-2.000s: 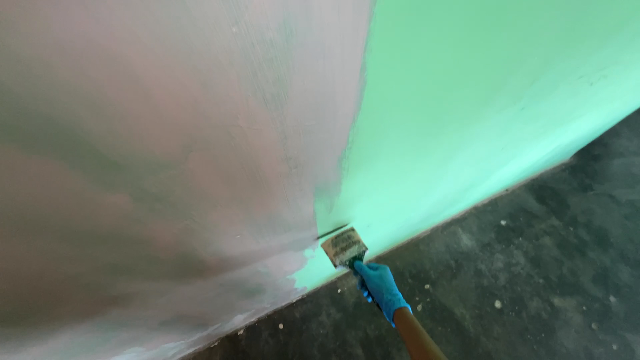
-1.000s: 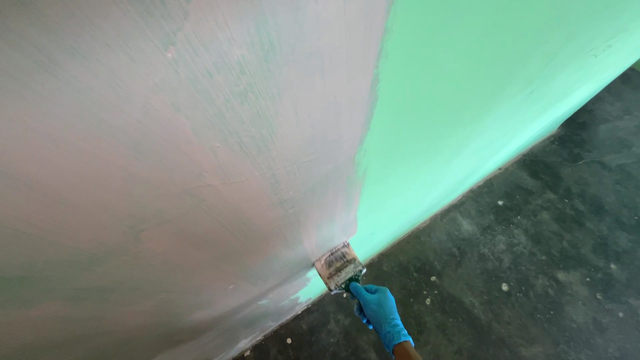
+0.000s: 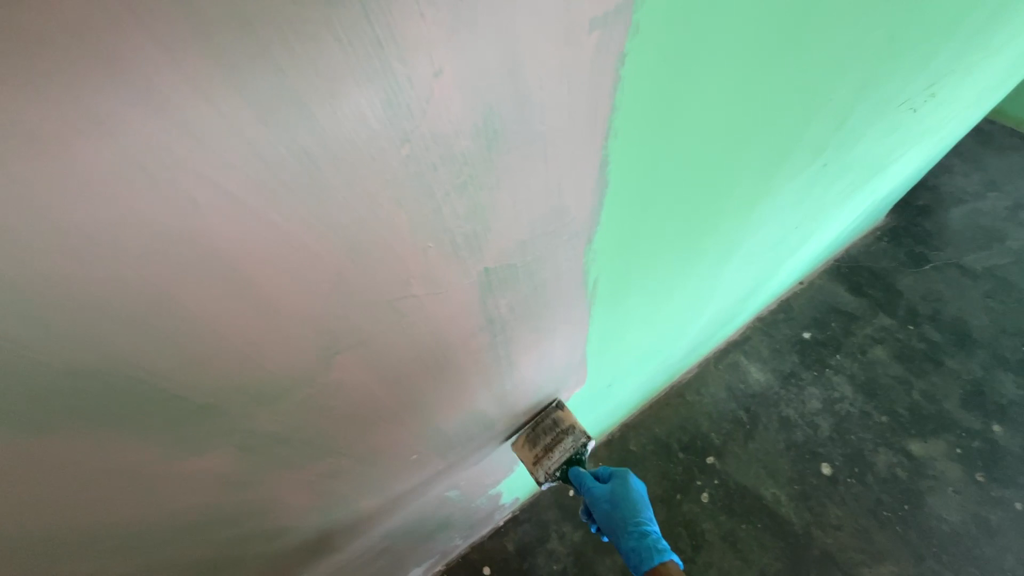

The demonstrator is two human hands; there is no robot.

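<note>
My right hand (image 3: 620, 512), in a blue glove, grips the dark green handle of a wide paintbrush (image 3: 552, 442) at the lower middle of the view. The brush's dark bristle edge lies against the foot of the wall, and its metal ferrule is worn and smeared. Left of the brush the wall has a streaky pinkish-grey coat (image 3: 360, 240); to the right it is mint green (image 3: 720, 160). A small mint green patch (image 3: 518, 484) shows just below the brush, near the floor. My left hand is out of view.
A dark grey concrete floor (image 3: 840, 400) with pale paint spots meets the wall along a slanting edge. Another green wall surface (image 3: 1012, 108) shows at the far right.
The pinkish-grey coat now covers part of the low green area that showed left of and above the brush two seconds ago. The brush remains in my right hand, low at the wall.
</note>
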